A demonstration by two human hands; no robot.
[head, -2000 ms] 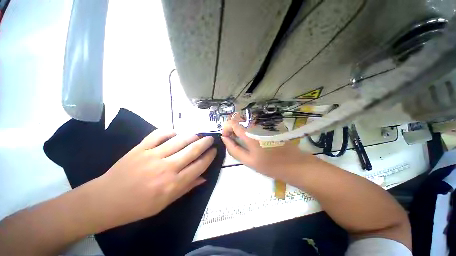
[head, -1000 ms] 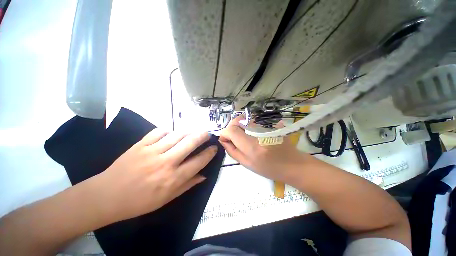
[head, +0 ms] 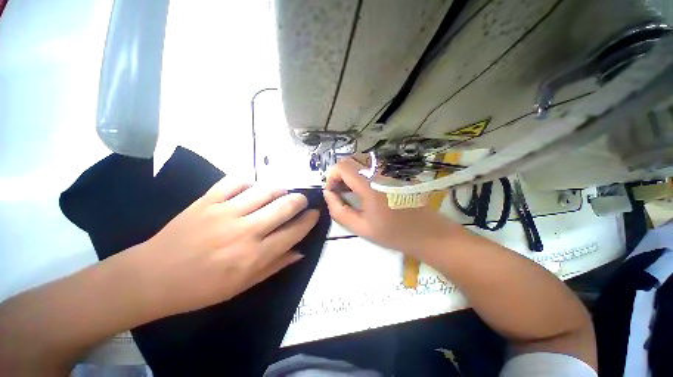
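Observation:
The black cut panel (head: 221, 331) lies on the white table left of the needle, with a V-shaped notch at its far edge; its near end hangs past the table edge. My left hand (head: 236, 239) lies flat on the panel, fingers slightly spread and pointing to the needle. My right hand (head: 369, 210) is at the panel's right edge, thumb and forefinger close together just in front of the presser foot (head: 322, 158). Whether its fingertips pinch the cloth is too small to tell. The cream machine head (head: 384, 66) stands above.
A translucent lamp tube (head: 131, 81) is at the left. A yellow strip (head: 412, 272) passes under my right forearm. Black-handled scissors (head: 483, 205) and a straight black handle (head: 527, 221) lie right of the needle. A ridged cream knob (head: 406, 199) is beside my right hand. Black and white pieces (head: 642, 324) are at far right.
The view has shifted slightly. My right thumb and forefinger have shifted slightly at the panel's edge near the presser foot. My left hand stays flat on the panel.

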